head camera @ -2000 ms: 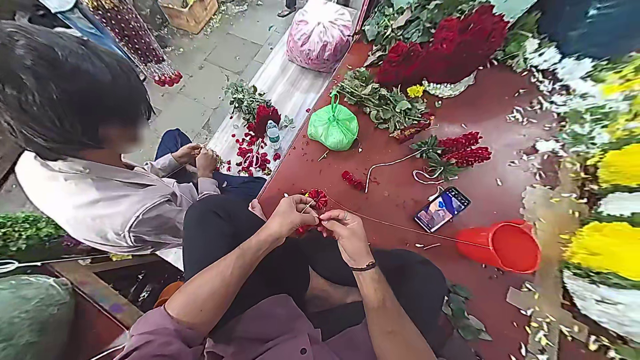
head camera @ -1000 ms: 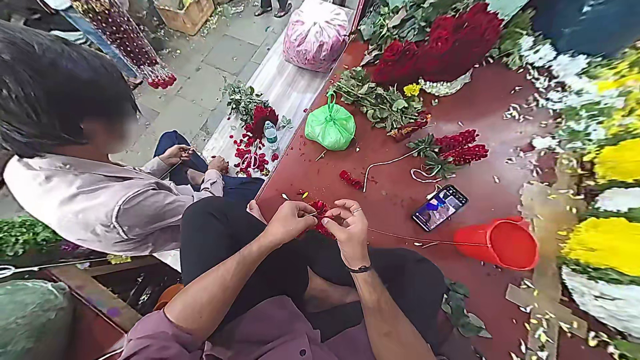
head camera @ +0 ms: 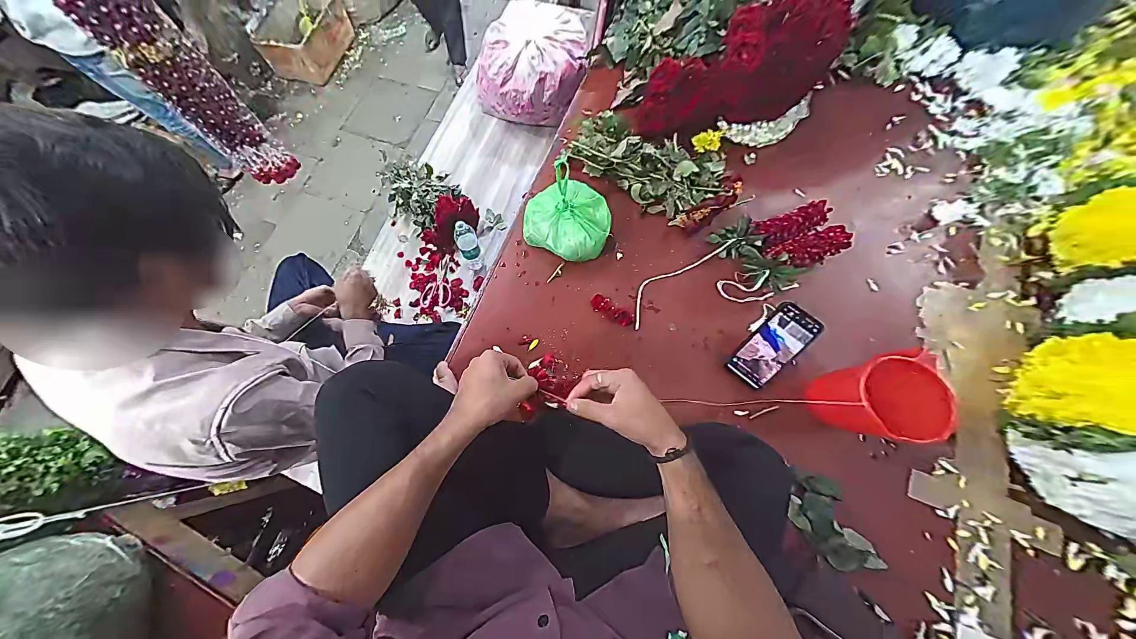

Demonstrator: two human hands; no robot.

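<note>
Above my crossed legs, my left hand (head camera: 493,387) pinches a thin thread and red flowers at their left side. A little to the right, my right hand (head camera: 621,406) holds the same thread between thumb and fingers. Red flowers (head camera: 554,376) lie between and just behind the two hands, partly hidden by them. From my right hand the pale thread (head camera: 745,402) runs across the red tabletop (head camera: 692,355) into a red plastic mug (head camera: 843,395). Beyond the hands lies a short piece of red petals (head camera: 612,310).
A smartphone (head camera: 775,344), a tied green plastic bag (head camera: 568,222), leafy stems (head camera: 652,164) and red flower bunches (head camera: 803,235) lie on the red surface. A seated person (head camera: 204,390) works close on my left. Yellow and white flowers (head camera: 1078,382) line the right side.
My hands have drawn together and apart slightly around the red flowers, still at the thread. The neighbouring person's hands have shifted, moving apart and then closer together.
</note>
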